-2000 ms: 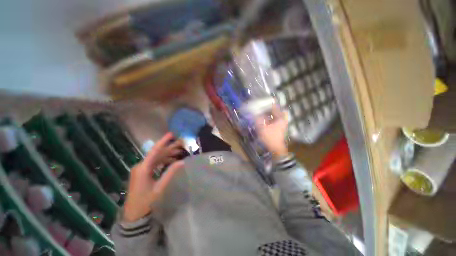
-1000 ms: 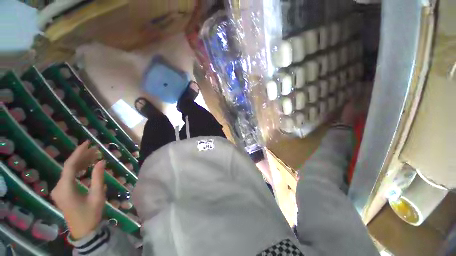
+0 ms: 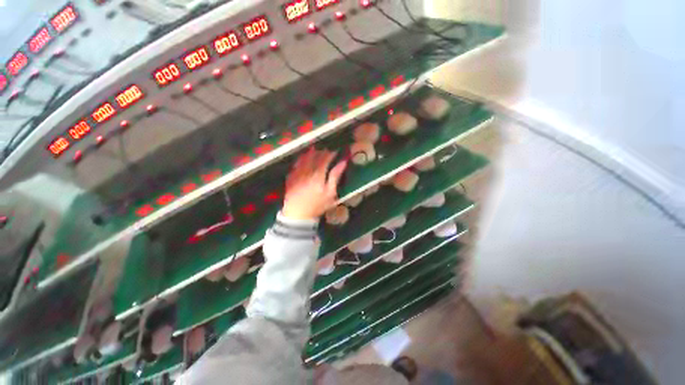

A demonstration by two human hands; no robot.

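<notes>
My left hand (image 3: 312, 184) is over an upper green rack shelf (image 3: 259, 177) in the middle of the view. Its fingers are slightly blurred and reach away from me, with the thumb apart on the right. I see nothing in its grasp; the area under the palm is hidden. Pinkish rounded charging cases (image 3: 364, 153) stand just right of the hand, and several more lie toward the shelf's right end. A thin pale charging cable (image 3: 214, 228) lies on the shelf to the left. My right hand is out of view.
Red digital meter displays (image 3: 197, 60) and hanging dark cables run across the grey panel above. Lower shelves with more charging cases (image 3: 360, 243) and pale front edges lie below the hand. A white wall (image 3: 601, 150) is on the right. A dark, brown-edged object (image 3: 586, 342) is at lower right.
The view has swung from the clear trays and carton to the rack. My left hand now reaches over an upper shelf. My right arm, earlier by the trays, has left the view.
</notes>
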